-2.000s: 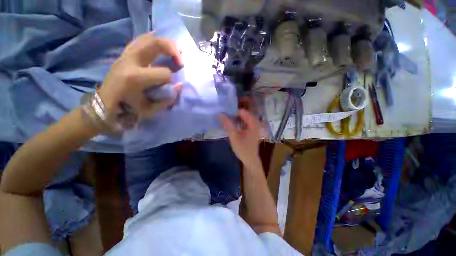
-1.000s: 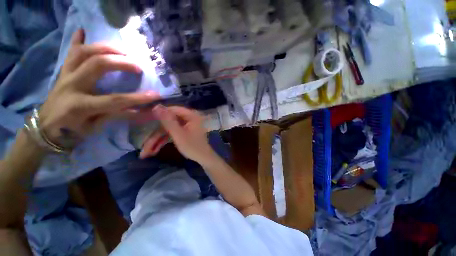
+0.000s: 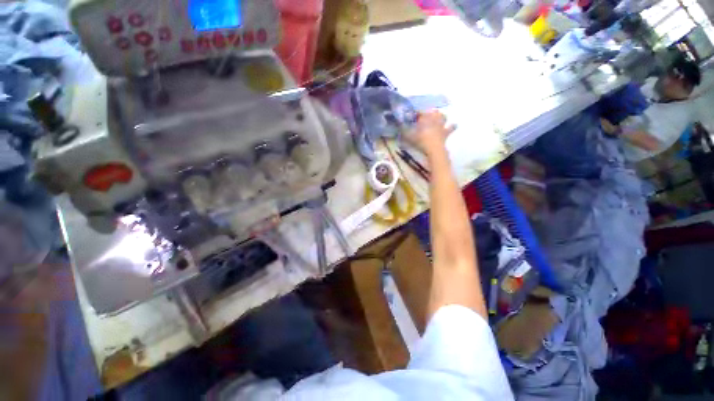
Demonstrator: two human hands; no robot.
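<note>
My right hand [image 3: 432, 131] is stretched out over the table beside a small pile of blue-grey cloth scraps [image 3: 380, 113]. It is small and a little blurred; its fingers look apart and no held thing shows. My left hand is not in view; only a blurred brownish shape shows at the lower left edge. The overlock machine [image 3: 219, 117] stands at the left with its lamp lit, and its metal bed [image 3: 102, 262] shows no cloth under the needle area.
A tape roll [image 3: 384, 176], yellow-handled scissors [image 3: 403, 202] and a dark red stick [image 3: 413, 163] lie near my right forearm. A cardboard box [image 3: 376, 294] and blue crate [image 3: 513, 223] are below the edge. Another person [image 3: 669, 106] is at far right.
The view has swung right. My right hand has moved from the cloth by the needle out to the scraps. My left hand has left the picture.
</note>
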